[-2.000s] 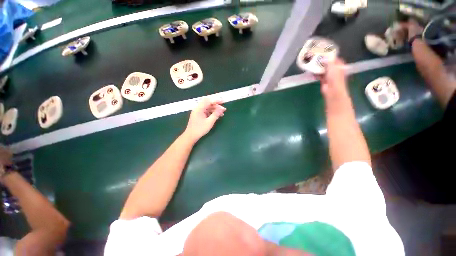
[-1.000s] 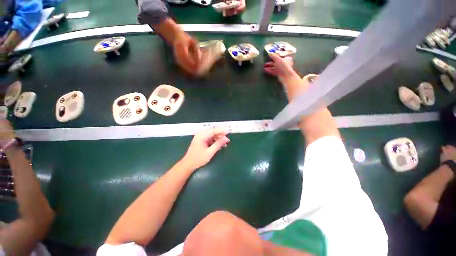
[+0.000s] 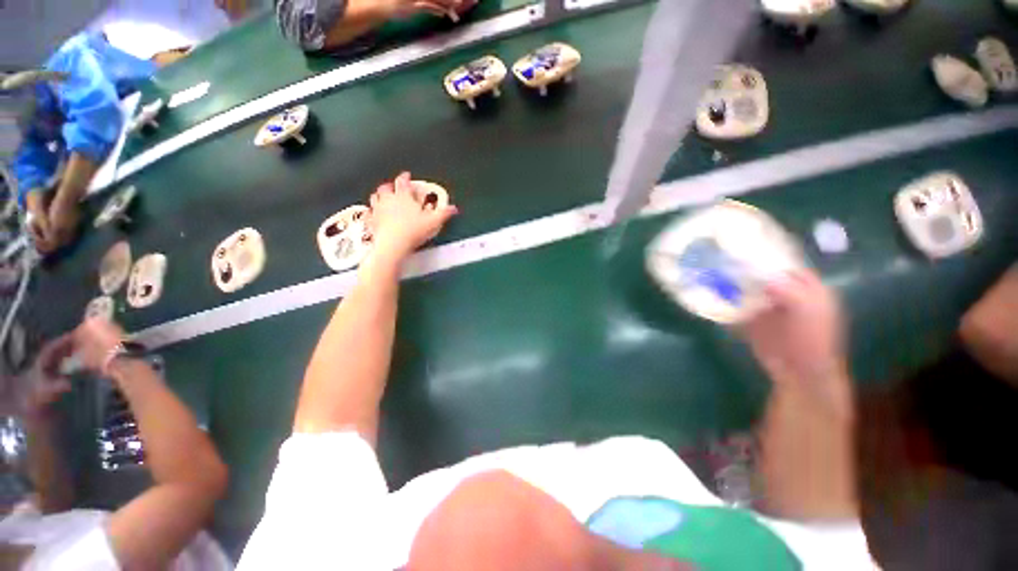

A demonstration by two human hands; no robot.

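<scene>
My right hand (image 3: 798,323), blurred, holds a cream back shell (image 3: 681,251) by its right edge above the near green surface. The shell's open side shows, with a blue part inside. My left hand (image 3: 404,218) lies over a cream front cover (image 3: 430,196) on the dark green belt, fingers on its top; the hand hides much of this cover. Another front cover (image 3: 344,238) lies just left of it, showing round openings. Whether my left fingers grip the cover's edge is partly hidden.
Raised back shells (image 3: 476,79) stand on the belt. More covers (image 3: 239,259) lie left; another (image 3: 732,103) lies behind the grey post (image 3: 659,100). A pale rail (image 3: 502,241) edges the belt. A white disc (image 3: 831,235) and cover (image 3: 938,214) lie right. Other workers' arms (image 3: 167,429) are left.
My right hand has come back from the far side of the belt with a back shell. My left hand has moved from the rail onto a front cover. The other worker's reaching arm has withdrawn.
</scene>
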